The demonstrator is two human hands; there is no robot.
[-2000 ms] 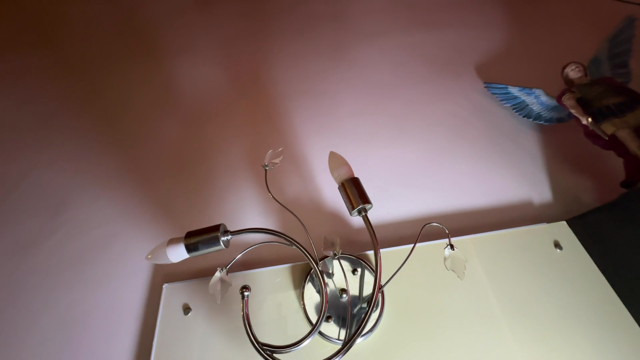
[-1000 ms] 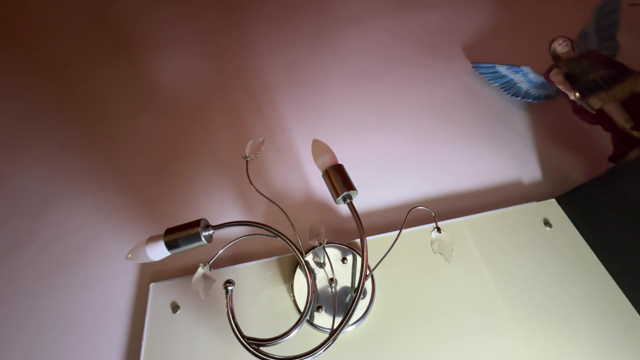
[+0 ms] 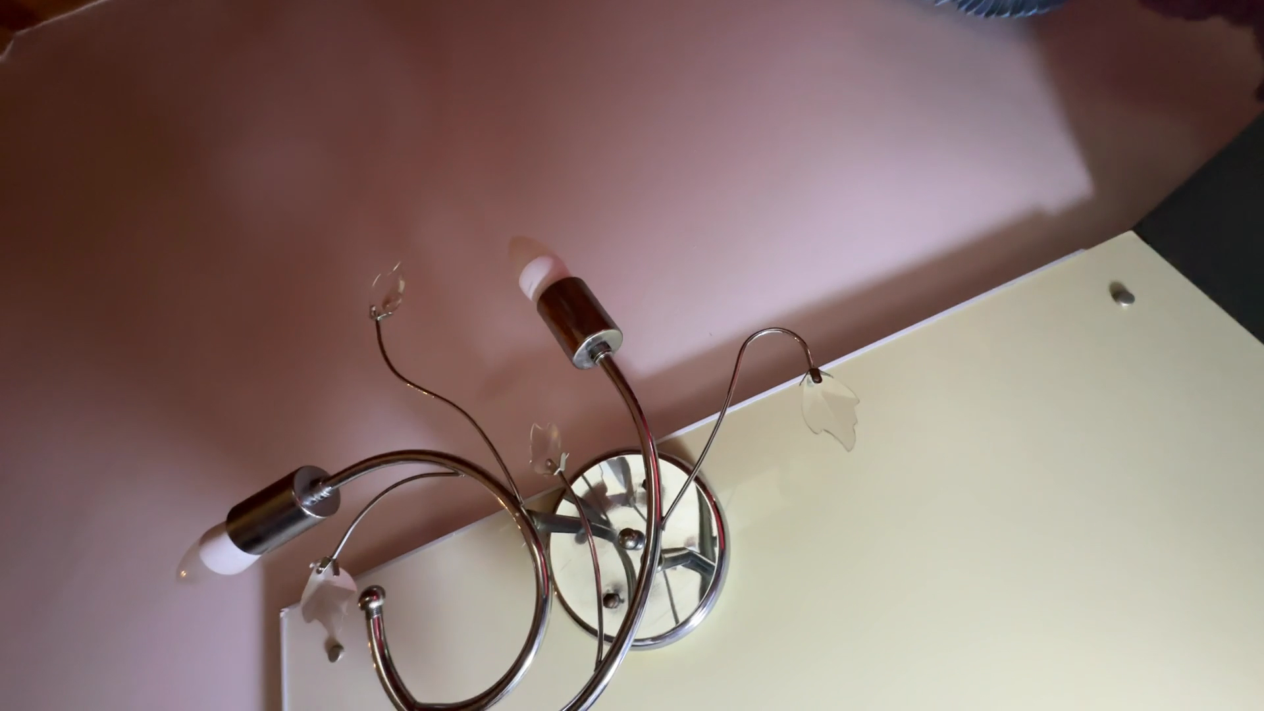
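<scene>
Neither my left hand nor my right hand shows in the head view. A wall lamp of curved chrome tubes has a round mirrored base [image 3: 640, 548] fixed on a cream panel [image 3: 948, 494]. One candle-shaped bulb [image 3: 225, 551] points down to the left from its metal socket [image 3: 281, 512]. Another candle-shaped bulb [image 3: 539, 273] points up from a second socket [image 3: 580, 321]. Thin wire stems carry clear leaf-shaped ornaments, one at the right [image 3: 830, 408], one at the upper left [image 3: 387, 292], one near the base [image 3: 545, 449] and one at the lower left [image 3: 328, 597].
Behind the panel is a pinkish wall [image 3: 691, 148] with soft shadows. Small metal studs sit in the panel, one near its right corner [image 3: 1123, 294]. A dark surface [image 3: 1210, 227] borders it at the right. Part of a blue wing [image 3: 1002, 7] shows at the top edge.
The view has shifted and tilted, so the winged figure, seen whole-winged at the upper right before, is now mostly out of frame. No hand appears in any frame.
</scene>
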